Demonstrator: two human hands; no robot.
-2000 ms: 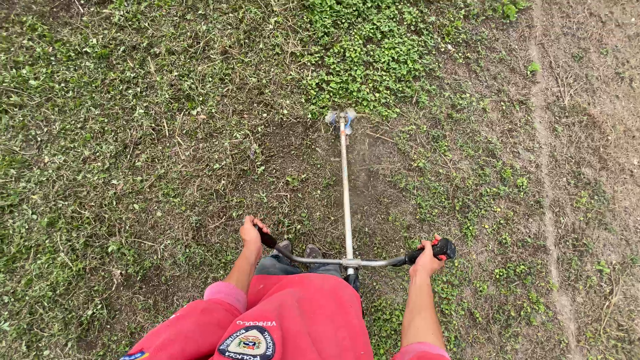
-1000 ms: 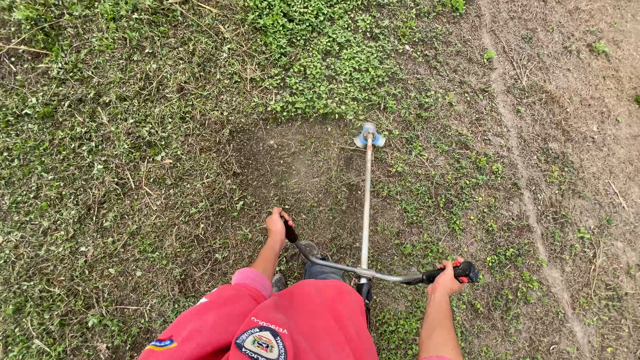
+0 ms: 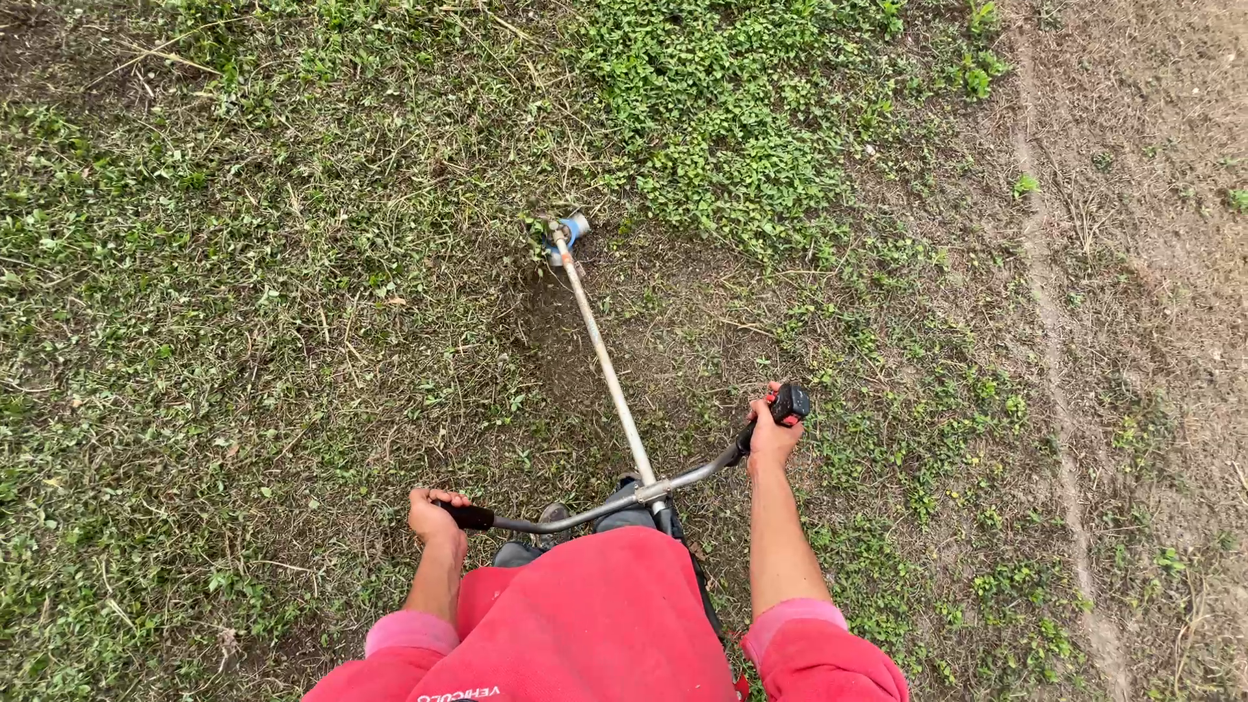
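Note:
A brush cutter with a long metal shaft (image 3: pixel 606 366) reaches forward from my body, angled to the left. Its cutting head (image 3: pixel 565 239), with blue and grey parts, is low over the ground beside green weeds. My left hand (image 3: pixel 438 517) is closed around the black grip (image 3: pixel 466 516) at the left end of the curved metal handlebar (image 3: pixel 565 522). On the right end, my right hand (image 3: pixel 774 429) holds the black and red throttle grip (image 3: pixel 789 404). The lower end of the shaft is hidden by my red top.
Dense low weeds (image 3: pixel 731 127) grow ahead, and short vegetation with dry stalks (image 3: pixel 244 341) covers the left. Bare soil (image 3: pixel 643 302) lies under the shaft. A narrow dirt line (image 3: pixel 1058 370) runs along the right. My shoe (image 3: pixel 554 513) shows below the handlebar.
The cutting head has swung left from the right side of the bare patch. The handlebar has turned with it, my right hand now farther forward than my left. Both hands keep their grips.

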